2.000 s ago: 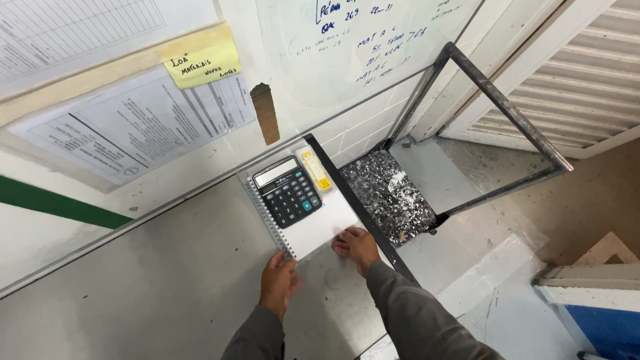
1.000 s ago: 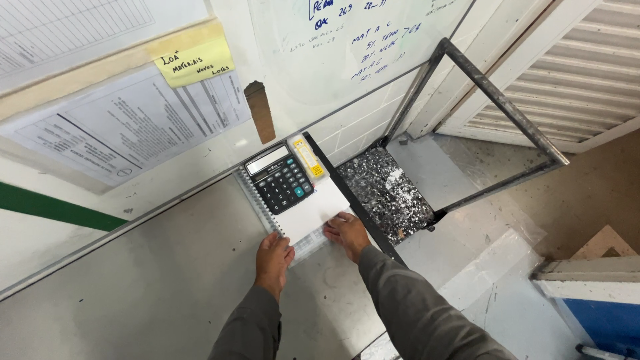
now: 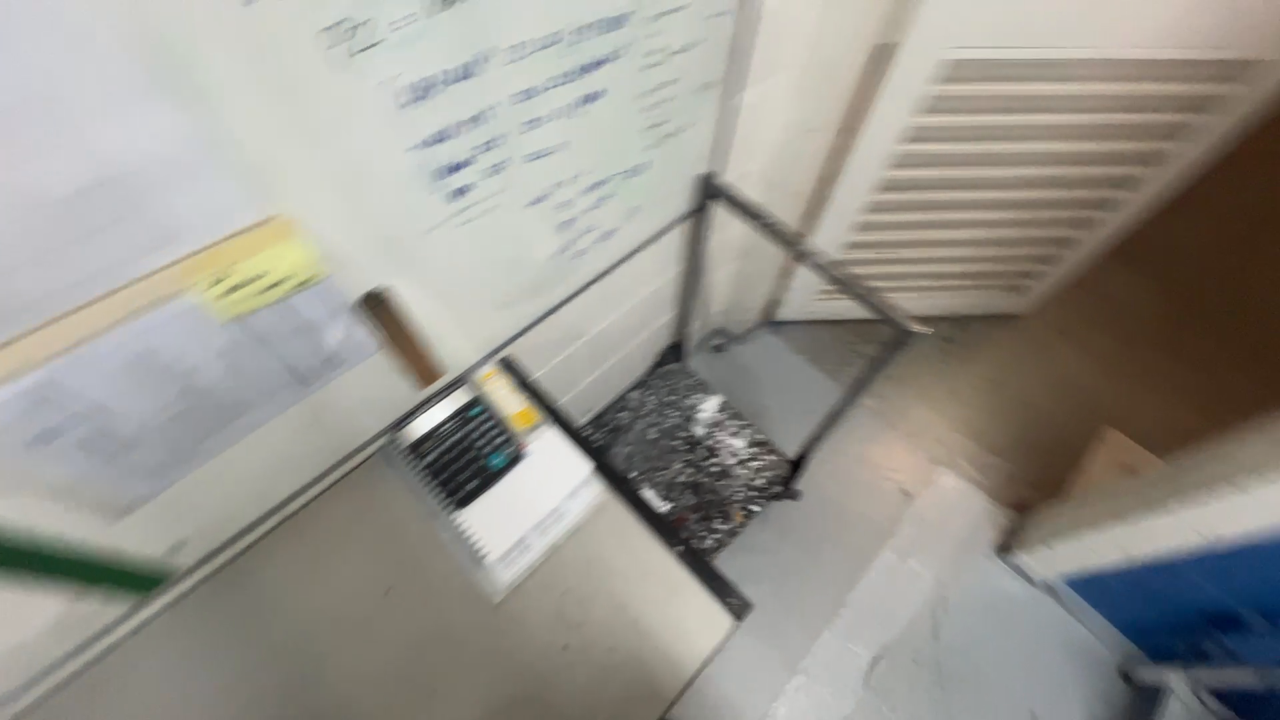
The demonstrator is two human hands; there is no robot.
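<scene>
Neither my left hand nor my right hand shows in the head view now. A white spiral-bound notebook (image 3: pixel 530 500) lies at the back right corner of a grey tabletop (image 3: pixel 330 610), against the wall. On its upper part rests a black desk calculator (image 3: pixel 465 452) with a light display strip. Beside the calculator, towards the dark table edge, sits a small yellow and white item (image 3: pixel 509 399), too blurred to name. The whole picture is smeared by motion.
Right of the table stands a dark metal frame cart (image 3: pixel 690 450) with a speckled black and white platform. A whiteboard (image 3: pixel 560 150) with handwriting, papers and a yellow sticky note (image 3: pixel 262 278) line the wall. Further right are a louvred door (image 3: pixel 1030 180) and a blue panel (image 3: pixel 1190 610).
Both hands have let go of the notebook's near edge and left the view. The notebook, calculator and yellow item remain together on the table. The view has swung markedly.
</scene>
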